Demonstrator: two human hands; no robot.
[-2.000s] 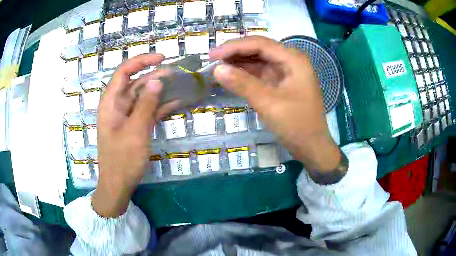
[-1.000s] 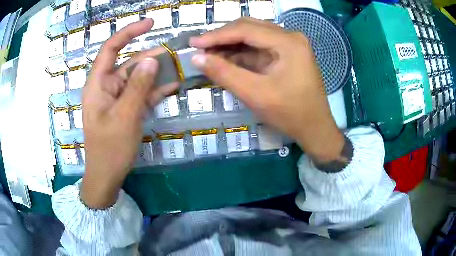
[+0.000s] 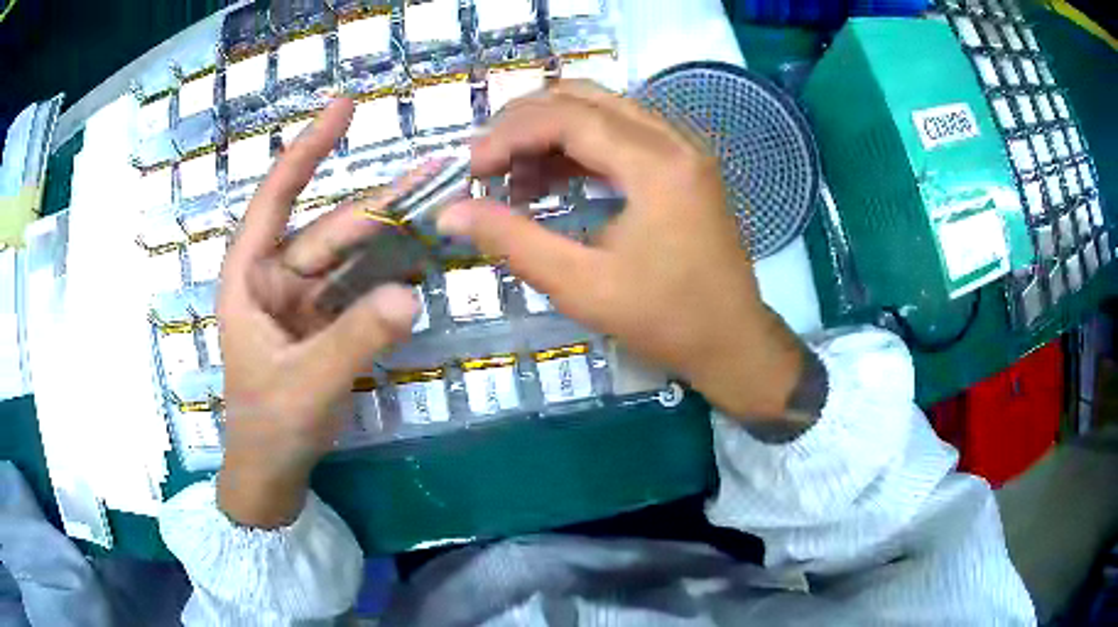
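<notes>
A pouch cell (image 3: 378,255) is held tilted above the clear cell tray (image 3: 405,337), with a narrow amber band at its upper end. My left hand (image 3: 288,319) holds its lower left part between thumb and fingers. My right hand (image 3: 613,214) pinches a silvery, edge-on piece at the cell's upper right between thumb and forefinger. Blur hides whether this piece is part of the cell. The tray holds rows of white-labelled cells with amber edges, partly hidden by my hands.
A round perforated disc (image 3: 736,153) lies right of the tray, then a green box unit (image 3: 913,159) with a black cable. A second cell tray (image 3: 1036,147) is far right. White liner sheets (image 3: 104,319) lie at left. A red bin (image 3: 1011,416) is below the bench.
The held cell has turned from showing its flat face to a steeper tilt. My left thumb has moved down and its fingers have spread. My right hand has shifted slightly left and down.
</notes>
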